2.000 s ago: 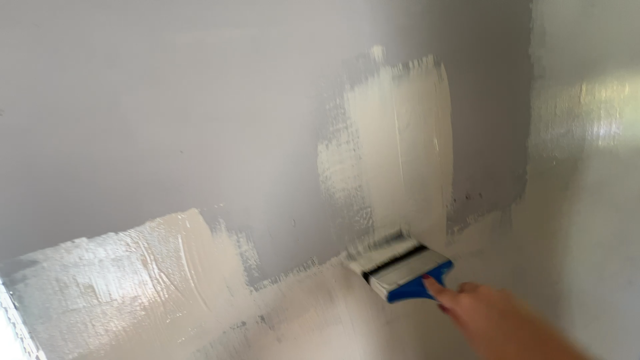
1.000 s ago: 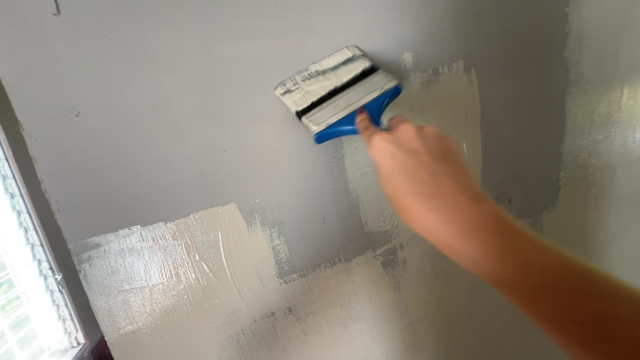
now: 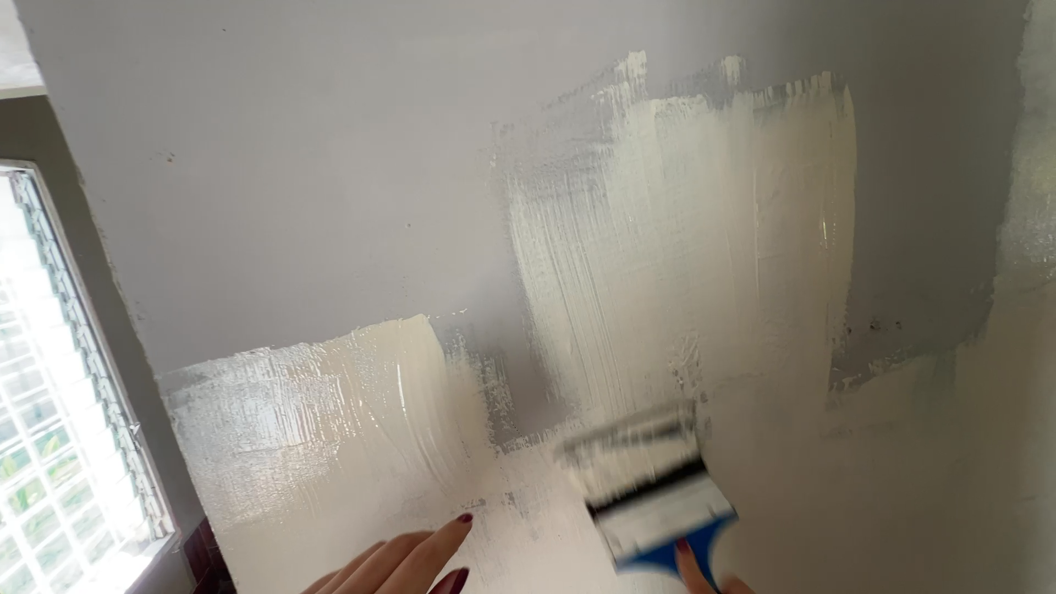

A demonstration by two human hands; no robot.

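My right hand point(image 3: 708, 574), mostly below the bottom edge of the view, grips the blue handle of a wide flat paintbrush point(image 3: 660, 503). Its bristles are coated with cream paint and lie on the wall, slightly blurred. Wet cream paint point(image 3: 701, 247) with vertical brush streaks covers a tall patch of the grey wall point(image 3: 313, 181) above the brush. To the left, my left hand point(image 3: 404, 565) shows at the bottom edge with its fingers apart, near the lower painted area point(image 3: 330, 429). It holds nothing that I can see. Dark nail polish is on its fingers.
A bright louvred window point(image 3: 66, 396) with a white grille stands at the far left, past the wall's edge. Another painted section point(image 3: 1031, 206) runs down the right side. Small dark marks dot the grey wall.
The brush has come down from the upper grey wall to the lower painted area. The tall cream patch is wider towards the left than before. My left hand has come into view.
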